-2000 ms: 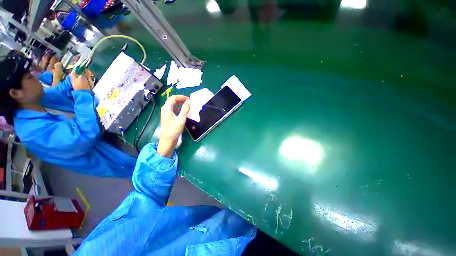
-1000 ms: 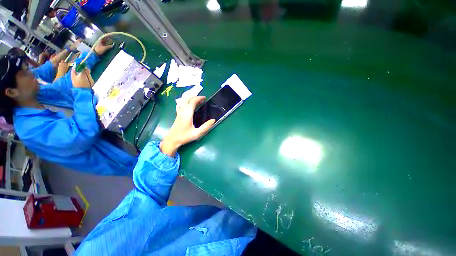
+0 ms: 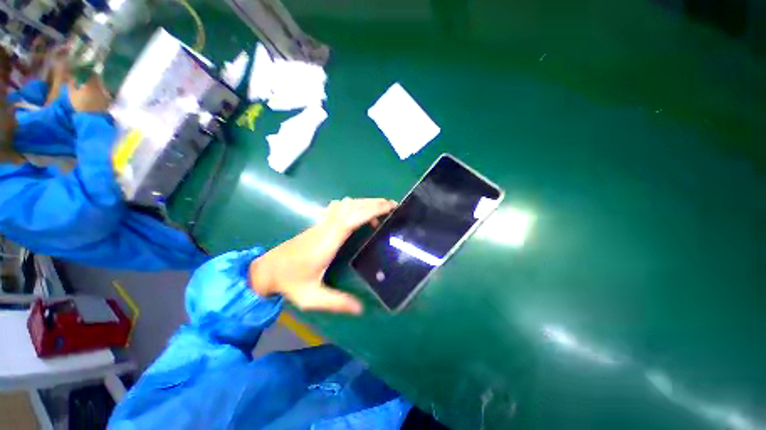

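A black smartphone [image 3: 430, 231] with a pale edge lies flat, screen up, on the green mat, with light glaring on its glass. My left hand [image 3: 323, 256] is at the phone's left side, its fingers near or touching the left edge and the thumb apart, below and to the left of the phone. The hand does not close round the phone. A white paper piece [image 3: 404, 121] lies on the mat above the phone. My right hand is not in view.
Crumpled white papers [image 3: 290, 84] and a yellow scrap [image 3: 249, 116] lie at the upper left. A grey metal box [image 3: 168, 117] with cables stands farther left, beside a person in blue sleeves. A metal post stands behind the papers. A red box [image 3: 80, 326] is at the lower left.
The phone has moved right and towards me, off the white paper, which now lies apart from it. My left hand has moved right and down with it. The camera view has shifted.
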